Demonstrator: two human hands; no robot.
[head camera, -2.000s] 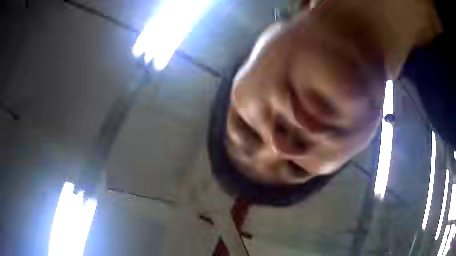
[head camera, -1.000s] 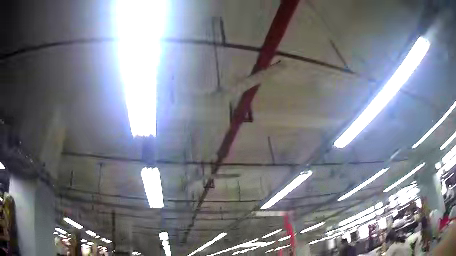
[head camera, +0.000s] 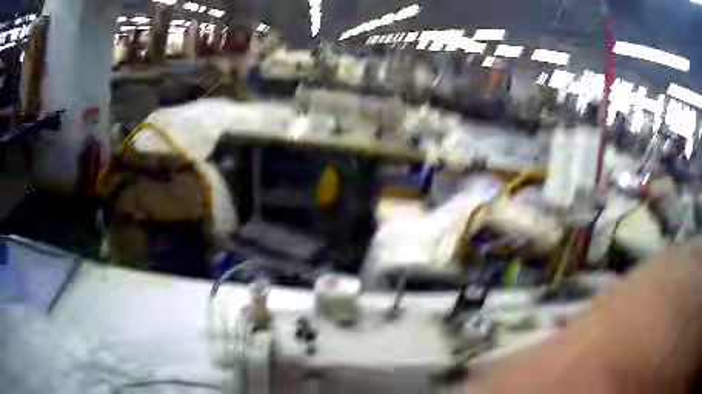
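A cream-white industrial sewing machine (head camera: 377, 338) lies across the bottom middle, blurred, with small dark and metal parts on it. Its needle area is not visible. My right hand (head camera: 608, 331) or forearm is a large blurred skin-toned shape very close at the lower right, cut off by the edge. Its fingers cannot be made out, nor whether it holds anything. My left hand is not in view. A white surface (head camera: 146, 323), table or cloth, fills the lower left.
Behind the machine are chairs or racks with yellow curved frames (head camera: 208, 181) and white cloth (head camera: 431, 231), a dark-sided table (head camera: 339, 146) with a yellow item (head camera: 328, 185), and a pale pillar (head camera: 77, 92) at left. A red pole (head camera: 608, 85) stands at right. Ceiling lights run above.
The view has swung down from a face close up, then the ceiling, to the factory floor and sewing machine. The skin-toned shape at lower right is now much larger.
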